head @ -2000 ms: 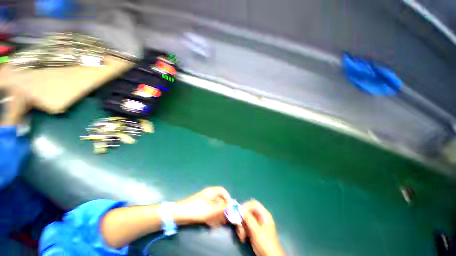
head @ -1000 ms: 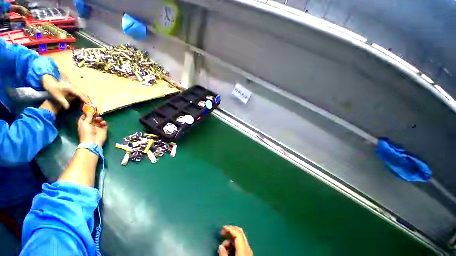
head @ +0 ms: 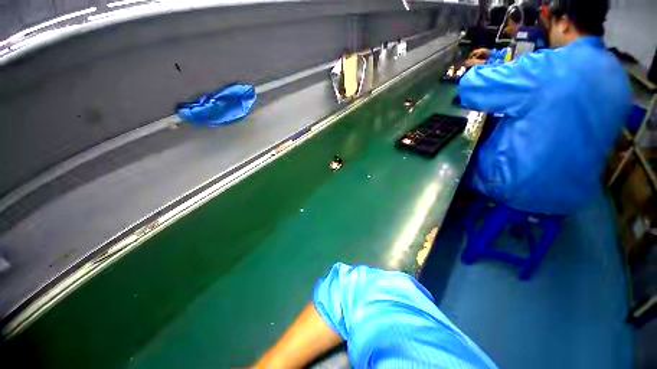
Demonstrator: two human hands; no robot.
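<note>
My right forearm in a blue sleeve reaches in from the bottom edge and points to the lower left. The right hand is cut off by the bottom edge. My left hand is out of the picture. The green bench (head: 288, 249) runs away to the upper right. A small shiny part (head: 336, 163) lies alone on it. A second small part (head: 409, 104) lies farther off. A black compartment tray (head: 435, 134) has a few shiny parts at its near left end.
A person in a blue smock (head: 558, 119) sits on a blue stool (head: 513, 227) at the bench's right side. Another tray with bright parts is near that person's hands. A grey partition (head: 115, 94) with a crumpled blue cloth (head: 223, 105) runs along the left.
The view has swung to the right. My left hand, the disc held out to the other worker, the fittings heaps and the near tray have left the picture. The right hand has dropped out of view.
</note>
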